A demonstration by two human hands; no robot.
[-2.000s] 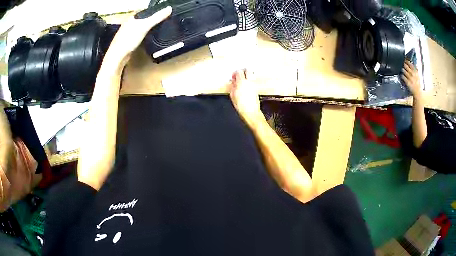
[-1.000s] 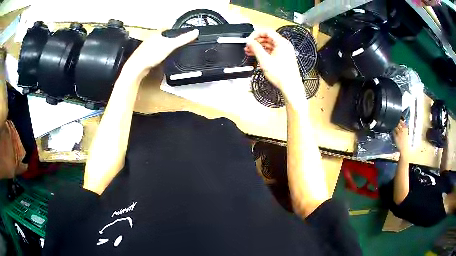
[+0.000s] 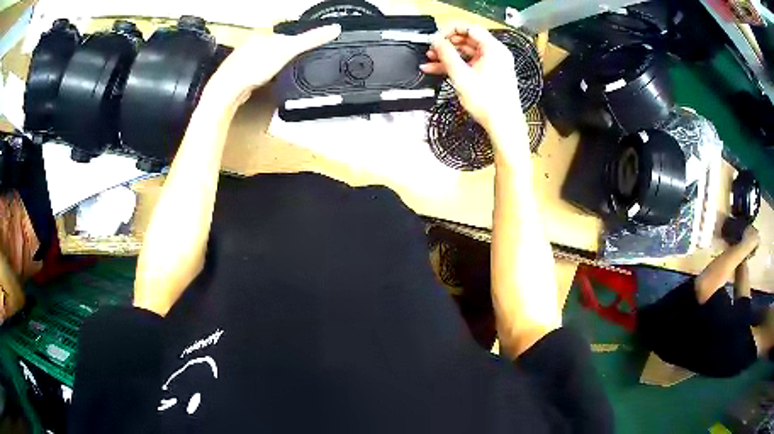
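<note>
A black fan base (image 3: 357,69) faces up with its oval recess and round centre detail. Pale strips (image 3: 312,103) lie along its near long edge, and more pale strips show along its far edge. My left hand (image 3: 255,61) holds the base at its left end, thumb on the far left edge. My right hand (image 3: 475,68) is at the far right corner, thumb and finger close together at the end of a pale strip; the fingertips partly hide it. Part of a round black grille (image 3: 342,10) shows behind the base.
Three black fan housings (image 3: 166,91) stand in a row at left. Black grilles (image 3: 461,134) overlap beside my right hand. Fan units (image 3: 649,176) lie at right on clear plastic (image 3: 658,242). A white sheet (image 3: 339,137) lies under the base. Another person (image 3: 704,326) is at right.
Two seconds ago my right hand was low at the bench edge; it moved up to the base's far right corner. Since one second ago the base tilted more face-up. The person at right moved their hand rightward.
</note>
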